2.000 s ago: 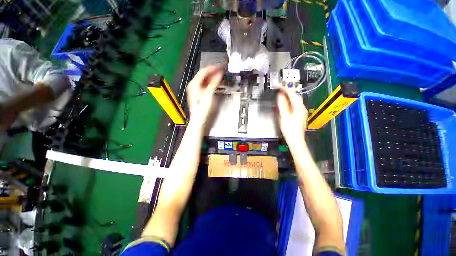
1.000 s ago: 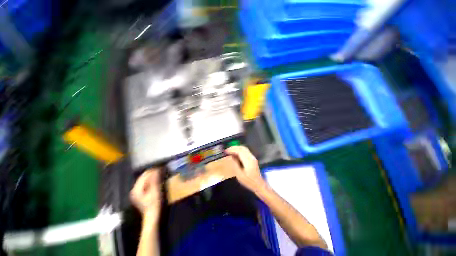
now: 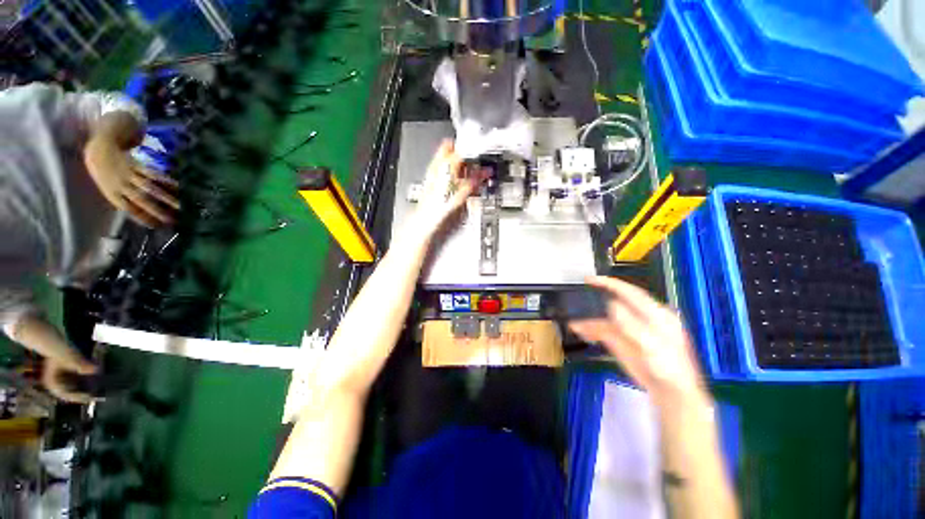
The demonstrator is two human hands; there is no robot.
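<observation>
My left hand (image 3: 442,193) is at the left side of the fixture (image 3: 507,182), under the machine head (image 3: 489,71), with its fingers closed around the end of a small black part (image 3: 483,170); the fingertips partly hide it. My right hand (image 3: 631,329) is at the front right corner of the machine, slightly blurred, holding another dark block-shaped part (image 3: 581,301) between thumb and fingers. The slotted metal bar (image 3: 489,238) runs from the fixture toward me on the grey base plate (image 3: 548,248).
Yellow-black bars (image 3: 340,218) flank the plate. A red stop knob (image 3: 490,304) sits above printed cardboard (image 3: 494,345). Looped hose (image 3: 641,152) is right of the fixture. A black parts tray (image 3: 811,284) lies in a blue bin (image 3: 738,350). Another person's hands (image 3: 132,182) are over the cable-strewn belt.
The camera view has swung back to centre. My left hand has gone from the machine's front edge to the fixture. My right hand, near the button a second ago, now holds a dark part.
</observation>
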